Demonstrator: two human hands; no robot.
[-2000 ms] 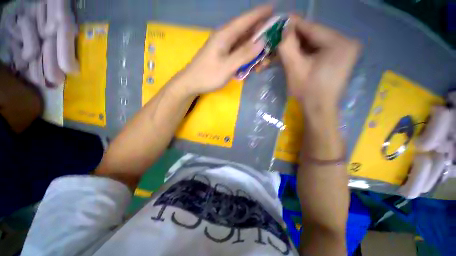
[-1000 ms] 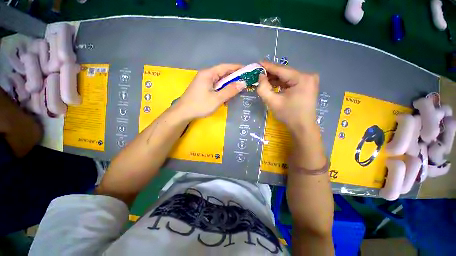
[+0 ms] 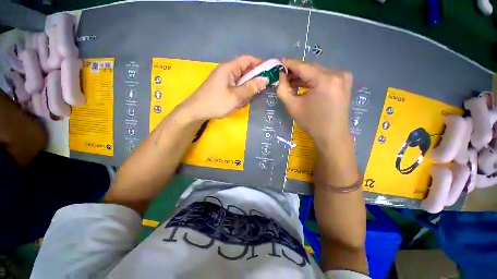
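Note:
My left hand (image 3: 231,87) holds a pale pink curved housing shell (image 3: 260,68) above the middle of the bench. A green circuit board (image 3: 271,76) shows at the shell's open side, near its right end. My right hand (image 3: 310,90) is at that end, with thumb and fingertips pinched together against the edge of the board and shell. What the fingertips pinch is too small to tell. Any battery inside the shell is hidden by my left fingers.
Shell piles lie at the left (image 3: 68,79) and right (image 3: 452,139) of the bench. The printed bench cover (image 3: 191,27) is grey with yellow panels. A green belt (image 3: 370,19) beyond carries a blue battery cell (image 3: 434,11) and a shell. Another person's arm (image 3: 19,125) is at the left edge.
Since the blurred earliest frame, the view has steadied and both hands appear lower. In the last second they stay at the unit, and the blue part seen in the shell is now covered.

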